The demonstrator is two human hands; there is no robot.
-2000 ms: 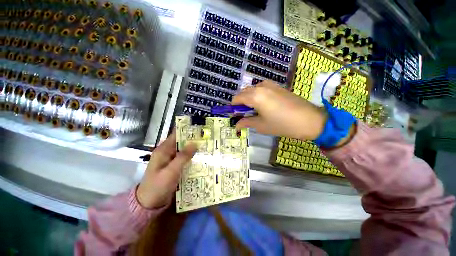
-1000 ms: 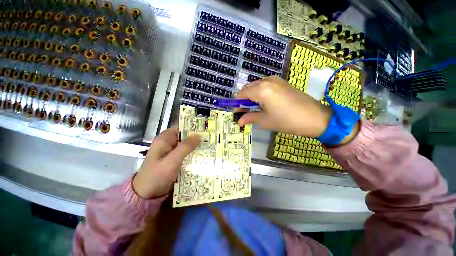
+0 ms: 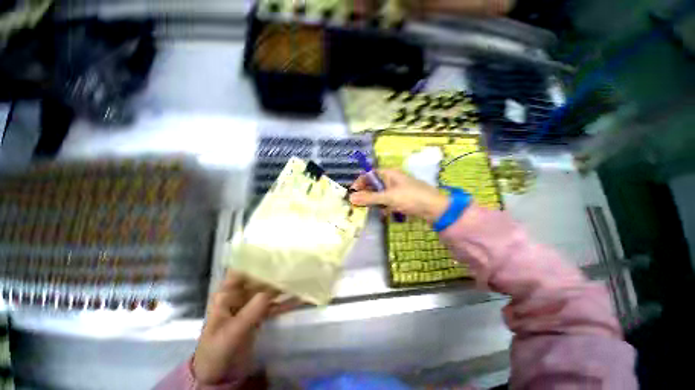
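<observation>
The cream printed circuit board (image 3: 293,232) is tilted and blurred. My left hand (image 3: 232,320) grips its lower left edge from below. A black component (image 3: 314,169) stands at its top edge. My right hand (image 3: 392,192) is at the board's upper right corner, fingers closed around a purple tool (image 3: 364,166) that points up. A small dark part shows at my right fingertips; whether they hold or only touch it, I cannot tell. A blue strap (image 3: 455,209) is round my right wrist.
Yellow component box (image 3: 427,259) lies right of the board. Black component tray (image 3: 280,148) is behind it. Ring-coil trays (image 3: 91,221) are at left. Populated boards (image 3: 434,110), a black parts bin (image 3: 289,91) and a dark tray (image 3: 514,95) are beyond. Clear bag (image 3: 514,177) lies beside the yellow box.
The view has shifted and now shows more of the bench beyond. The board has turned clockwise at its top and tilted. My left hand has moved to its bottom end. The purple tool now points upward.
</observation>
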